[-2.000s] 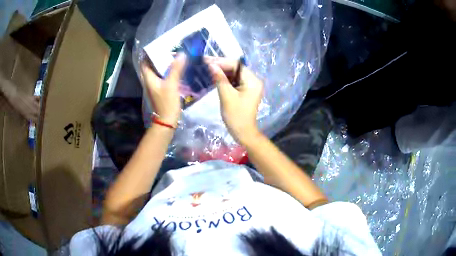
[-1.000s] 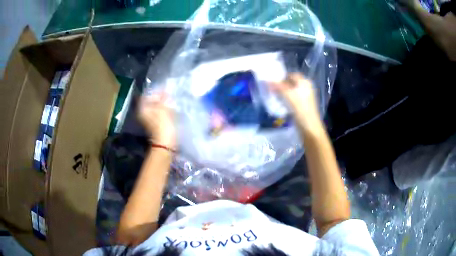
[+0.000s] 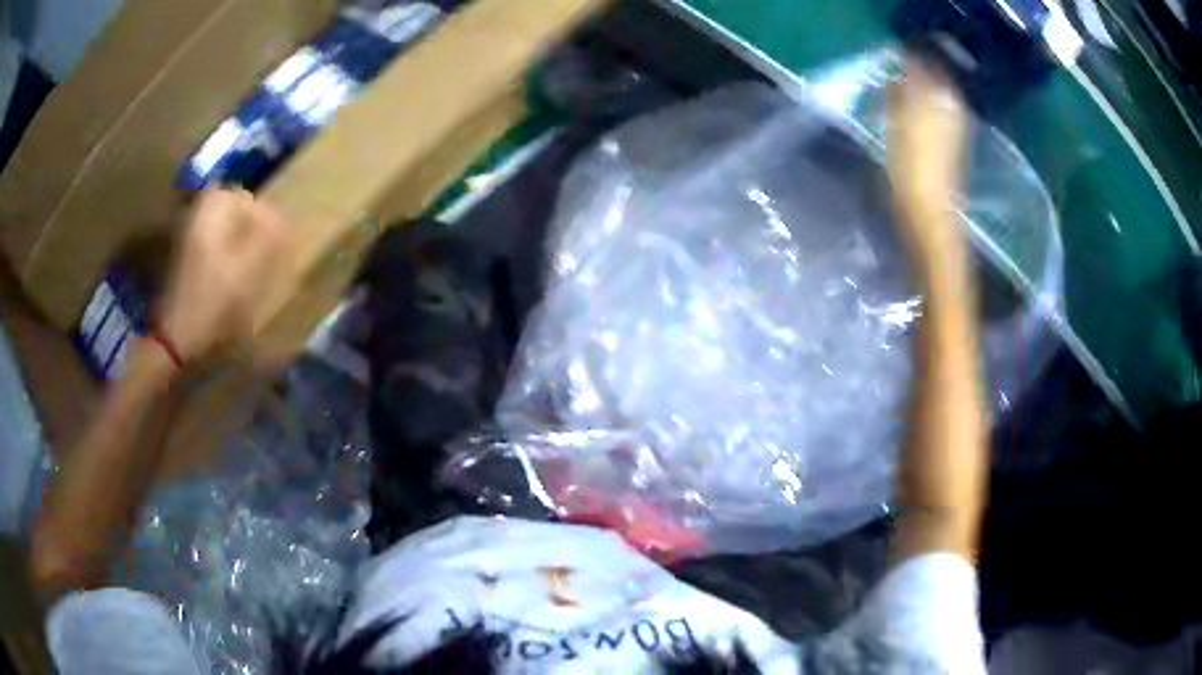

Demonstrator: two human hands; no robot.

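My left hand [image 3: 231, 270], blurred, with a red band at the wrist, is at the open carton's [image 3: 382, 158] near wall; its fingers and any contents are unclear. Blue boxes with white labels [image 3: 297, 99] stand in the carton. My right hand [image 3: 927, 119], blurred, reaches over the green bench [image 3: 1120, 251]. A dark blue item [image 3: 982, 46], possibly a retail box, lies just beyond it; whether they touch is unclear. The large clear plastic bag [image 3: 686, 303] lies open across my lap with crumpled film inside.
A red item [image 3: 633, 518] shows under the bag. Loose clear film [image 3: 251, 541] lies on the floor at lower left. The bench's metal edge [image 3: 751, 53] runs diagonally behind the bag. Something dark [image 3: 1120, 528] fills the lower right.
The view has turned, bringing the carton and bench closer. The box is gone from over the bag. My left hand has moved to the carton, my right hand out over the bench.
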